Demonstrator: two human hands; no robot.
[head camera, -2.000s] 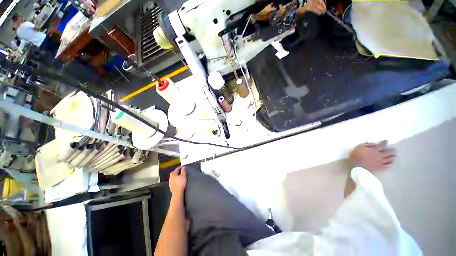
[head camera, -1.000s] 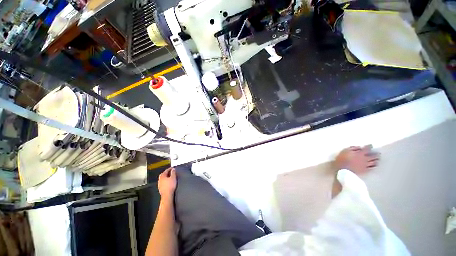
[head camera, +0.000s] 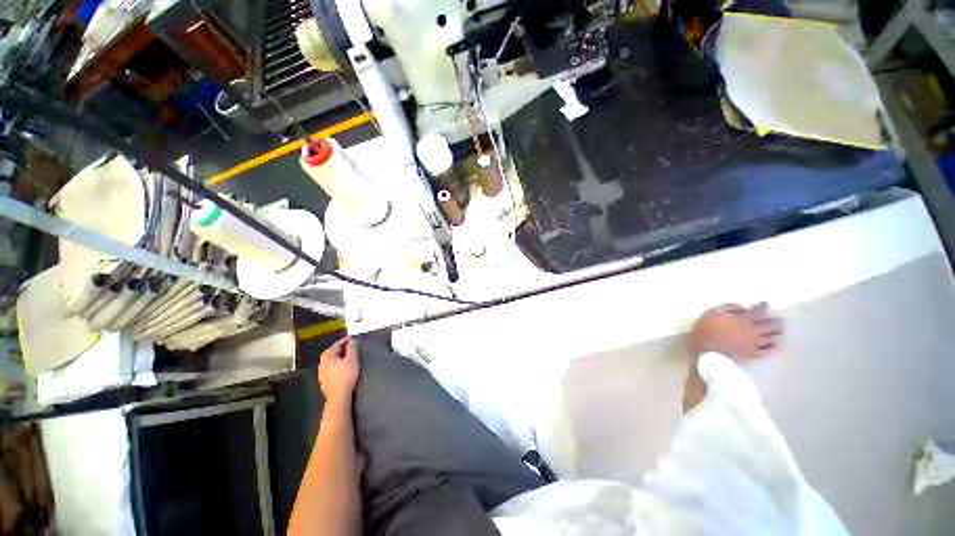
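My right hand lies palm down on the pale tabletop, fingers spread and holding nothing, with a white sleeve below it. My left hand is at the left, by the table corner and beside my grey-trousered leg. Its fingers are curled; whether they grip the edge cannot be told. The cream sewing machine stands beyond the table, cut off by the top edge. The scuffed black machine bed cover lies in front of it. A cream panel with a yellow edge lies on the cover at the upper right.
Red-topped and green-topped thread cones stand left of the machine, with small brown spools near its base. A black cable curves past them. Stacked panels lie at the left. A crumpled white scrap is at the far right.
The view has shifted, so most things sit further left. The other person's hands at the machine have left the picture, and the white scrap has come in. My hands keep their places.
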